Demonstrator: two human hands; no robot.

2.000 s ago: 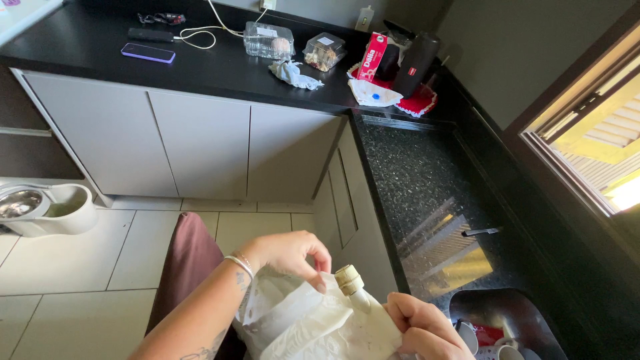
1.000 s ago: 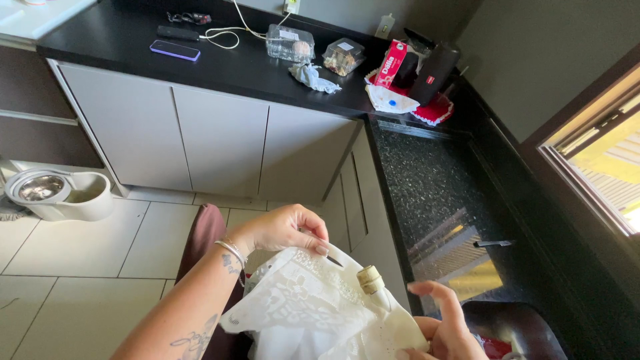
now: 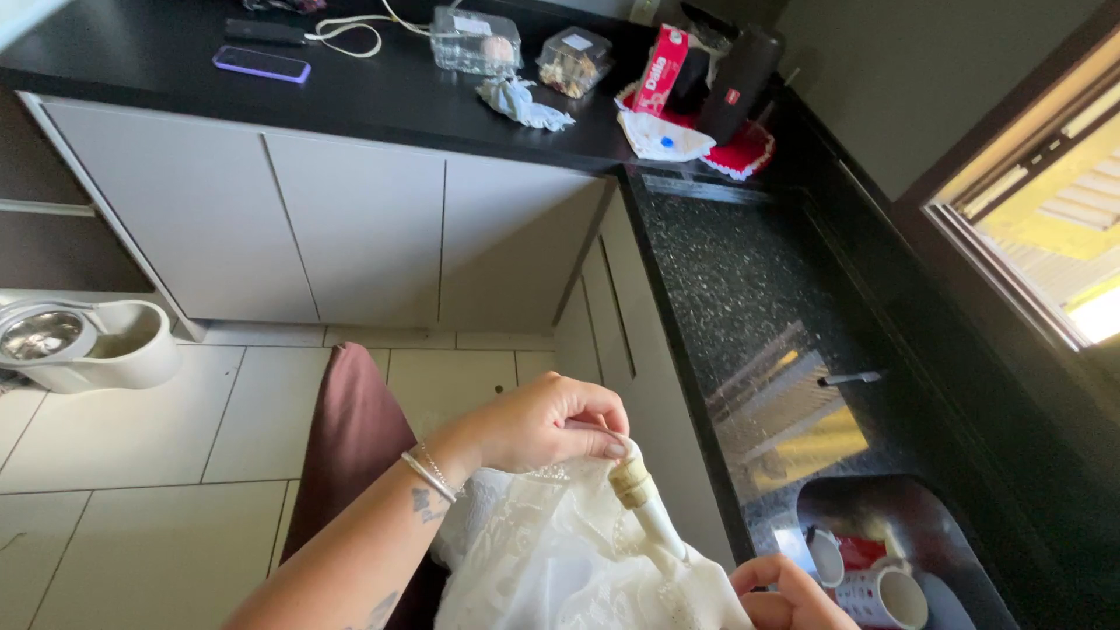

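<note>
A white lace-patterned fabric lies bunched over my lap. A white rod with a beige, ridged end piece lies against the fabric, pointing up and left. My left hand pinches the fabric's upper edge between thumb and fingers, just beside that end piece. At the fabric's lower right edge, my right hand has its fingers curled on the cloth; part of it is cut off by the frame. The lower part of the fabric is out of view.
A dark sink holding mugs is at my right, below a pen-like object on the granite counter. The far counter carries a phone, clear plastic containers, a red box and a black speaker. A pet bowl stand sits on the floor.
My left hand has moved along the fabric to beside the beige end piece. The fabric, spread flatter a second ago, is now more bunched. My right hand's raised finger has come down onto the cloth.
</note>
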